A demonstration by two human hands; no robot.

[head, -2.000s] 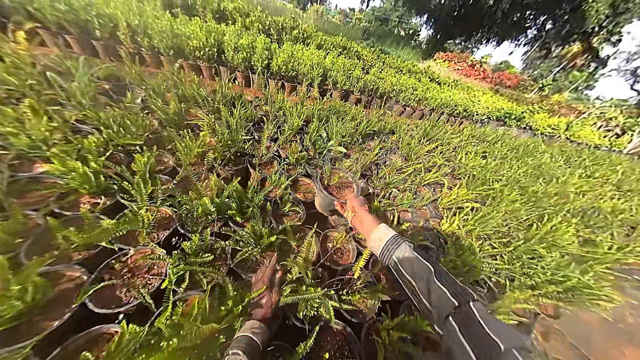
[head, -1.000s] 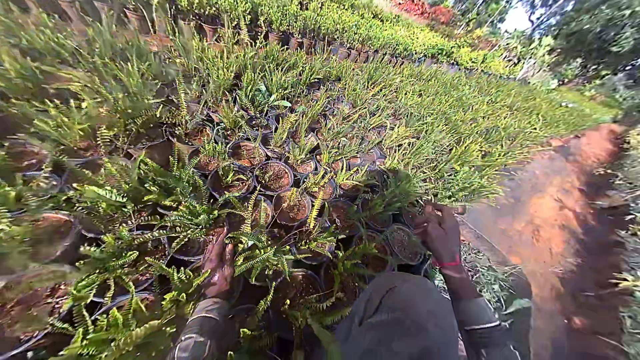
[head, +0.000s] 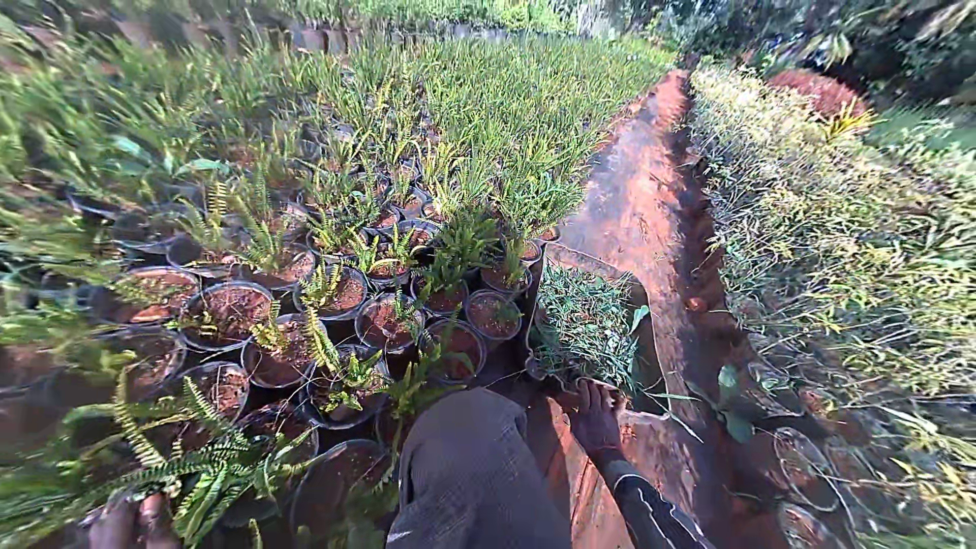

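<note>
My right hand [head: 596, 418] rests at the near rim of a container [head: 650, 347] full of cut green grass or weeds [head: 587, 324]; whether its fingers grip the rim is unclear. At the lower left, my left hand [head: 136, 522] is blurred and partly hidden by fern fronds [head: 217, 476], so its hold cannot be made out. Between the hands, black plastic pots [head: 386, 322] of reddish soil stand close together, some with small ferns [head: 351, 381]. My bent knee [head: 469, 450] is in front of them.
A reddish dirt path [head: 637, 198] runs away beyond the container. Dense grassy potted plants [head: 526, 99] line its left side, and leafy plants [head: 831, 252] its right. Several pots [head: 804, 465] stand at the lower right.
The view has swung right, toward the path. Two seconds ago my right hand was at a pot among the ferns; now it is at the container's rim. My left hand is lower in view.
</note>
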